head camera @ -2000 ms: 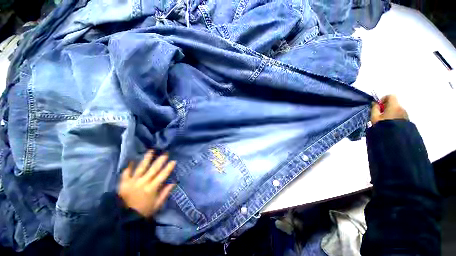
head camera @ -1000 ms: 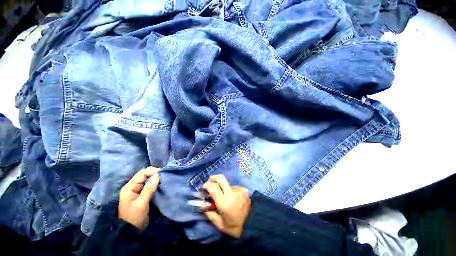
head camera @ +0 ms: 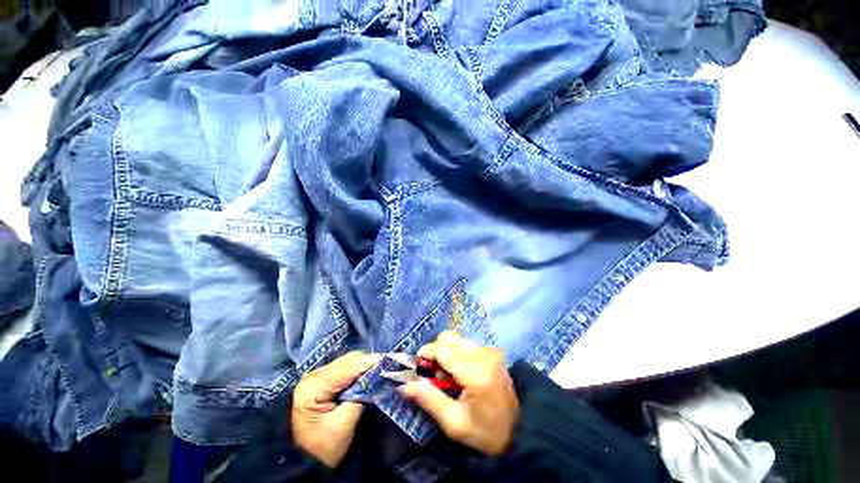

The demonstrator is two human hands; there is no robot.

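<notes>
A blue denim garment (head camera: 566, 283) with pale topstitching lies at the table's front edge. Yellow embroidery (head camera: 458, 309) shows beside a pocket seam. My left hand (head camera: 328, 408) pinches a stitched edge of the denim between thumb and fingers, low in the middle. My right hand (head camera: 471, 391) holds red-handled snips (head camera: 436, 374), their silvery blades apart and pointing left at the pinched edge, close to my left fingertips. Whether the blades touch a thread is too small to tell.
A heap of denim garments (head camera: 156, 151) covers the left and back of the white table (head camera: 783, 208). The table's curved edge runs along the right. Crumpled whitish cloth (head camera: 712, 436) lies below it, beside a dark green perforated crate (head camera: 816, 434).
My right hand moved from the far right corner of the garment to the lower middle. My left hand went from lying flat to pinching the edge, then shifted right. The stretched cloth has slackened.
</notes>
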